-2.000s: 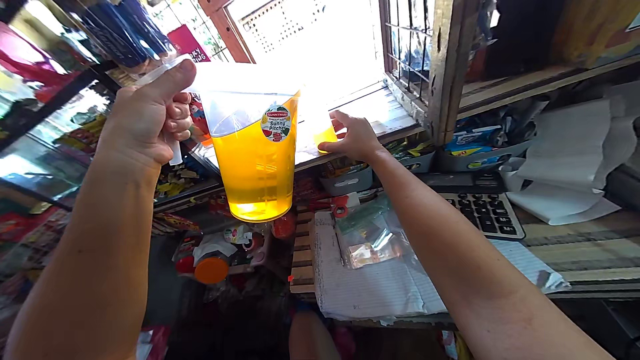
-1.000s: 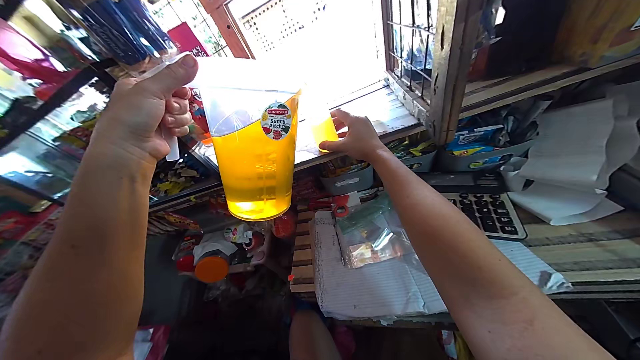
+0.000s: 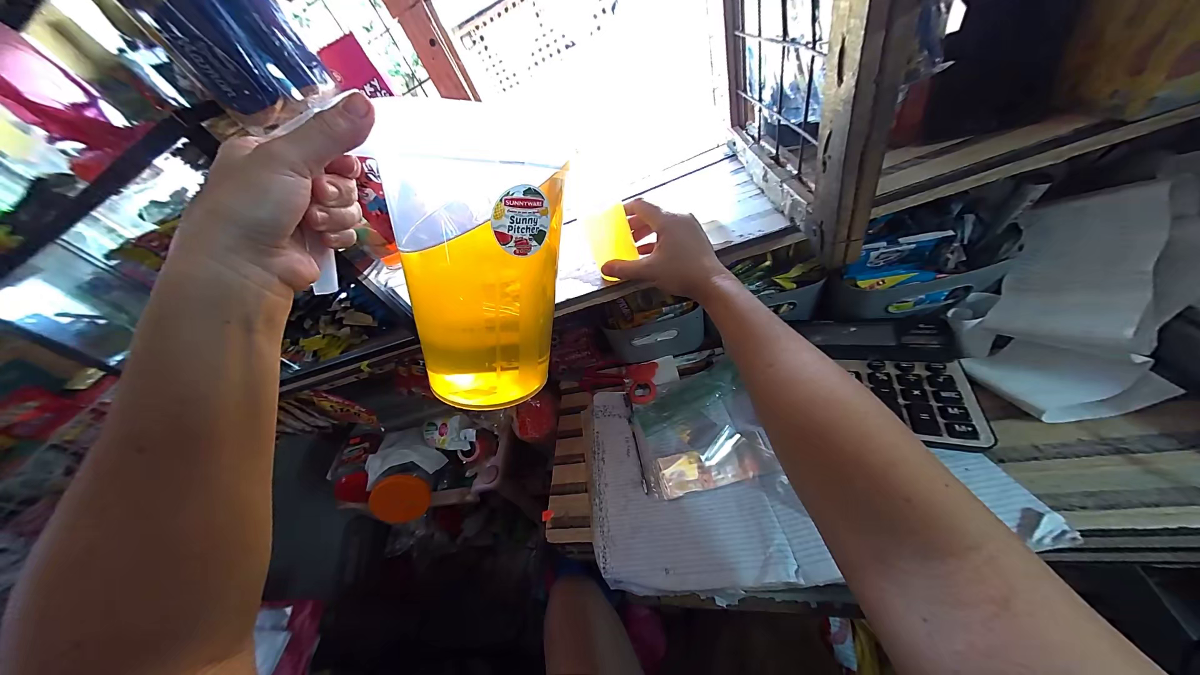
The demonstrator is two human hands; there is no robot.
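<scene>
My left hand [image 3: 291, 197] grips the handle of a clear plastic pitcher [image 3: 483, 309], which is tilted to the right. It holds yellow-orange liquid and bears a round Sunnyware label. The pitcher's upper part and lip are washed out by glare. Right of it, on the white window ledge [image 3: 675, 220], stands a cup of yellow liquid [image 3: 611, 242]. My right hand [image 3: 670, 248] has its thumb and fingers around the cup's right side. The cup's rim is lost in the bright light, and whether liquid flows between pitcher and cup cannot be told.
Below the ledge are gray baskets [image 3: 656, 337] of packets. A cardboard sheet [image 3: 694, 553] lies on the slatted table with a clear plastic bag [image 3: 703, 455] and red-handled scissors [image 3: 643, 382]. At right are a calculator [image 3: 923, 398] and white paper [image 3: 1078, 272]. An orange-lidded jar [image 3: 400, 497] stands lower left.
</scene>
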